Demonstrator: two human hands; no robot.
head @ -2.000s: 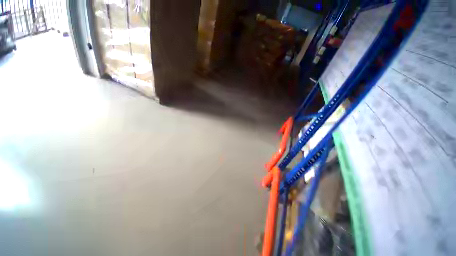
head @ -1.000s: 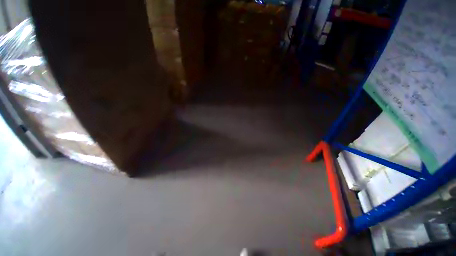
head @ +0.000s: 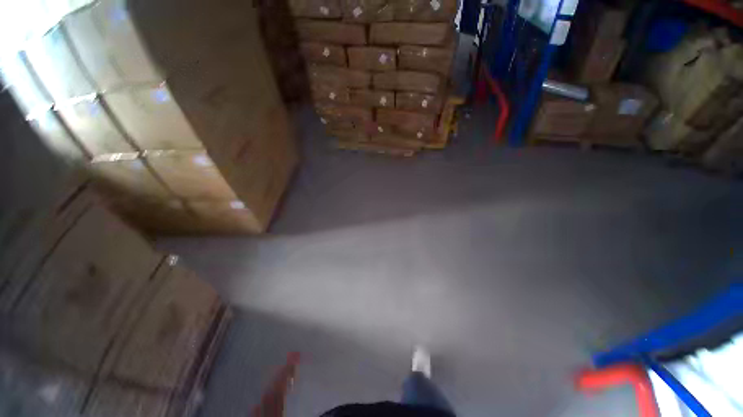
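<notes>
A blurred reddish-brown shape (head: 279,389) at the bottom edge, left of my body, may be my left hand; its fingers and anything in it cannot be made out. My right hand is out of the picture. Stacked brown cartons (head: 163,326) stand close at the lower left. A taller carton stack (head: 236,106) stands beyond them. Brown-wrapped packages (head: 375,79) with small white labels are piled on a pallet (head: 379,149) at the back.
My white shoe tip (head: 420,359) shows on the grey floor. A red rack guard (head: 615,377) and blue rack beam (head: 676,330) are at the lower right. Another red guard (head: 502,110) stands further back. Cartons (head: 623,110) sit under a rack. A yellow part (head: 448,122) shows beside the pallet.
The view has moved forward into the aisle. The package pile is nearer, carton stacks fill the left, and the near rack guard has slid to the lower right. The sign has left view.
</notes>
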